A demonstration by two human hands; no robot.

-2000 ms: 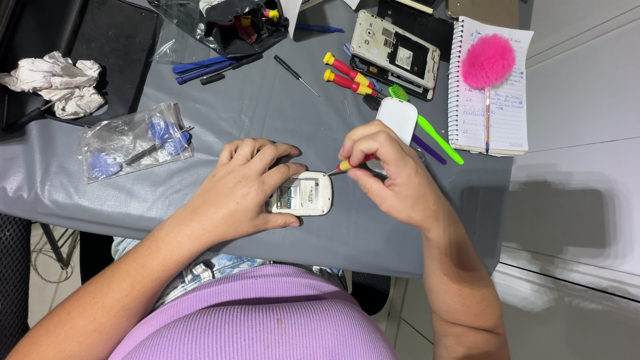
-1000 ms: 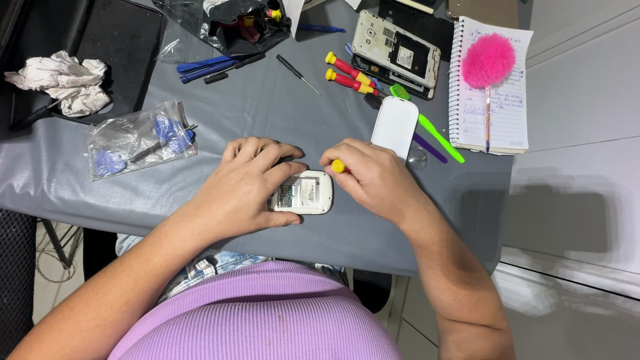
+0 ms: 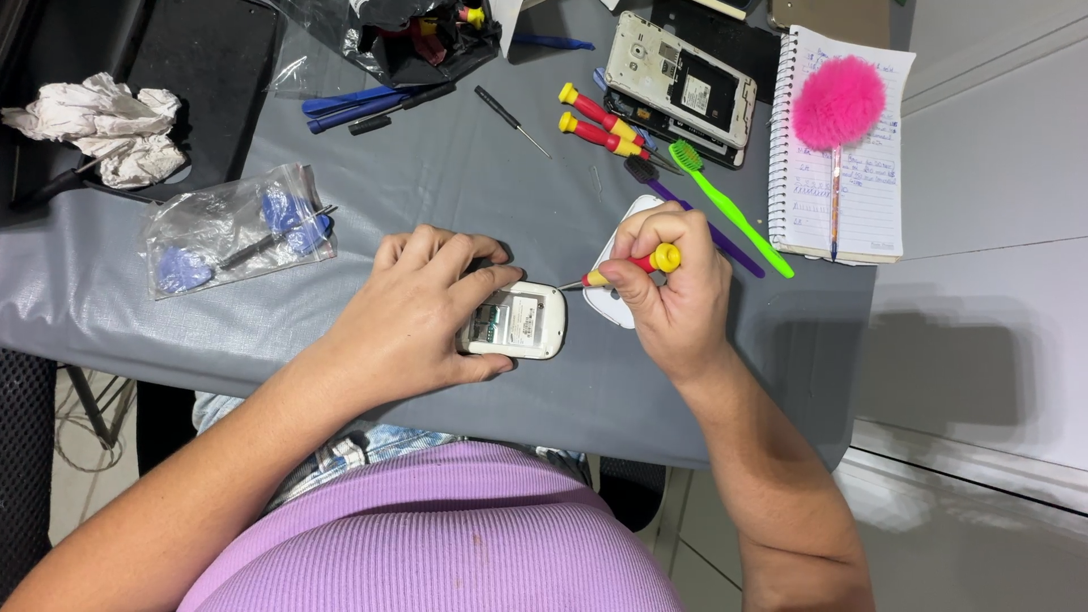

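Note:
My left hand (image 3: 429,310) grips a small white mobile phone (image 3: 544,321) by its sides on the grey-covered table; the phone's back is off, and its battery bay and a label bearing writing show. In my right hand (image 3: 676,297) is a red and yellow screwdriver (image 3: 654,257), tilted, its thin tip at the phone's upper right corner. Whether the tip touches a screw I cannot tell. Partly behind my right hand lies a white phone back cover (image 3: 605,308).
Beyond my hands lie two more red and yellow screwdrivers (image 3: 595,133), a green toothbrush (image 3: 739,212), a purple toothbrush (image 3: 718,238), a disassembled smartphone (image 3: 671,76) and a spiral notebook (image 3: 875,204). Leftward are a plastic bag with blue picks (image 3: 242,229), blue pry tools (image 3: 353,106) and a black tray (image 3: 212,68).
The screwdriver in my right hand stood more upright a second ago and now leans to the right, its shaft in sight. My left hand stays on the phone.

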